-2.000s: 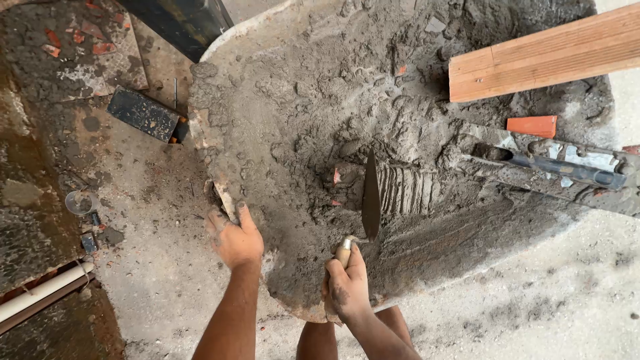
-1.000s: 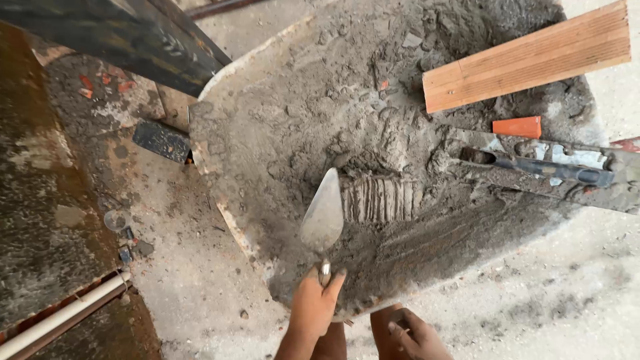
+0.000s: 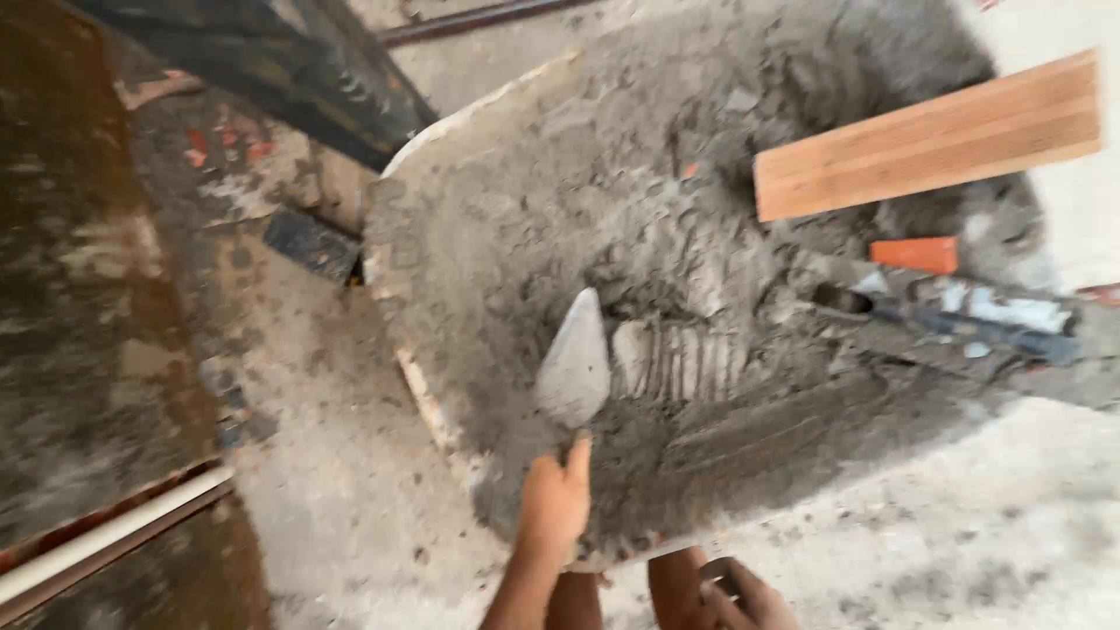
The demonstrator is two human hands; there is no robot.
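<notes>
My left hand [image 3: 556, 499] grips the handle end of a pointed mason's trowel [image 3: 576, 363]; the fingers hide most of the handle. The trowel's grey blade points away from me, over the wet mortar [image 3: 542, 219] and just left of a patch with several sliced ridges [image 3: 682, 359]. At the bottom edge, beside my legs, is my right hand [image 3: 744, 599], blurred and partly out of frame with its fingers bent. Whether it holds anything cannot be told.
A wooden board [image 3: 927, 136] juts over the mortar at the right. Below it lie an orange block [image 3: 914, 254] and a mortar-smeared long tool [image 3: 971, 324]. A dark beam [image 3: 289, 79] reaches the pale rim at upper left, near a black block [image 3: 312, 245]. A white pipe [image 3: 114, 534] runs at lower left.
Two seconds ago my right hand held the trowel and my left was at the mortar's left edge. Now my left hand holds the trowel, and my right is down by my legs.
</notes>
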